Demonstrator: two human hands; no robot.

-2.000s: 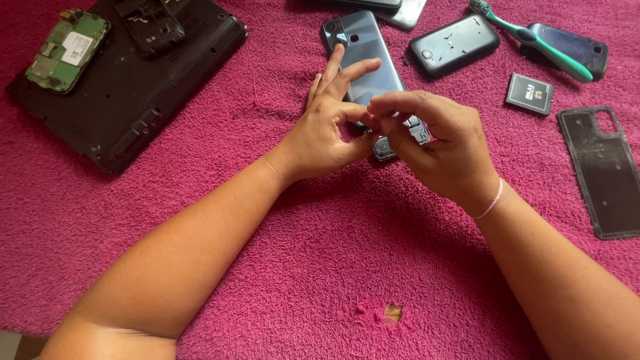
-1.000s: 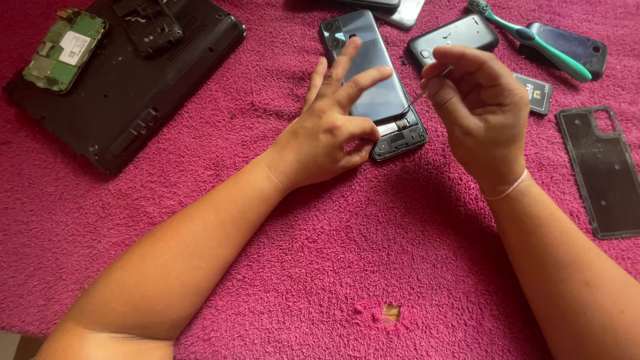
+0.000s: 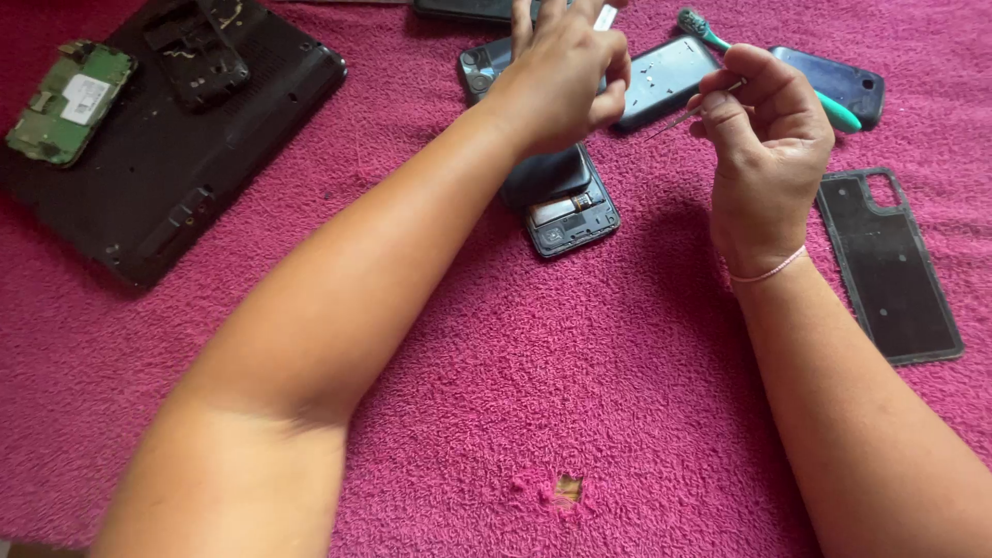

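My left hand (image 3: pixel 570 74) reaches over the upper part of a smartphone (image 3: pixel 573 232) lying with its inner lower end exposed. Something small and white (image 3: pixel 605 18) shows by its fingers; whether the hand holds it, I cannot tell. A dark cover or phone back (image 3: pixel 554 174) rests over the phone's middle, with parts of both hidden under the hand and wrist. Between the thumb and fingers of my right hand (image 3: pixel 763 132) is a thin pointed metal tool (image 3: pixel 682 120), its tip down and left, above the towel. Behind that hand lies a phone cover (image 3: pixel 666 74) with tiny screws or bits on it.
A black laptop base (image 3: pixel 225 155) at left bears a green circuit board (image 3: pixel 101 97) and a black plastic phone frame (image 3: pixel 198 54). At right lie a toothbrush (image 3: pixel 841 112), a dark blue phone part (image 3: pixel 833 77) and a phone back cover (image 3: pixel 891 263). The pink towel (image 3: pixel 566 349) has a hole.
My left hand has moved up and away from the phone's lower end, which now shows. My right hand still has the thin tool, now pointing down-left over the towel.
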